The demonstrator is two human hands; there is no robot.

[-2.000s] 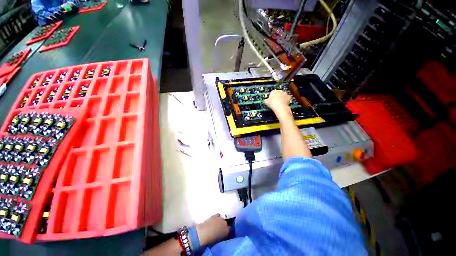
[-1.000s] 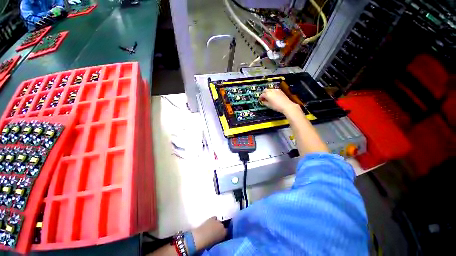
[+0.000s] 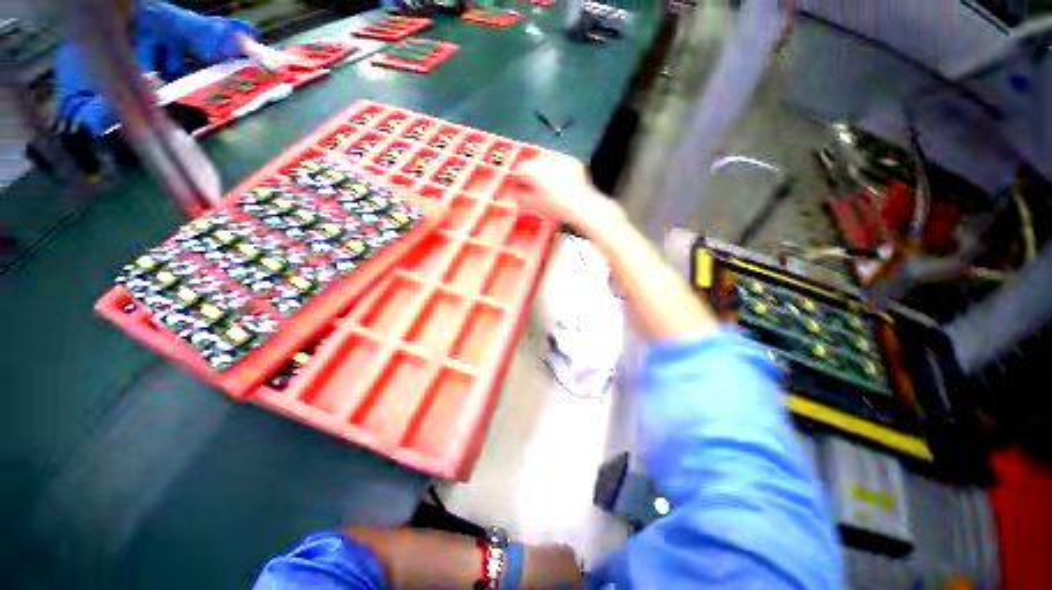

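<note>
The red compartment tray [image 3: 433, 352] lies on the green bench, with small circuit boards in its far pockets. A flat red tray [image 3: 387, 263] rests slantwise on its left part and bears rows of circuit boards [image 3: 260, 248]. My right hand [image 3: 554, 187] is at the compartment tray's far right edge, blurred; I cannot tell whether it holds a board. My left hand [image 3: 551, 565] is low at the picture's bottom, partly hidden by my right sleeve; its fingers do not show clearly. The black fixture with yellow edges [image 3: 859, 424] holds green boards at the right.
The machine base [image 3: 873, 490] stands under the fixture. A crumpled whitish plastic [image 3: 580, 346] lies on the white table. A small dark open tool [image 3: 551, 123] lies on the bench. Another person's blue sleeve [image 3: 173, 37] and smaller red trays [image 3: 415, 54] are at the far left.
My right hand has moved left from the fixture to the compartment tray. The view has turned left, so the trays now show nearer the middle. My left hand stays low.
</note>
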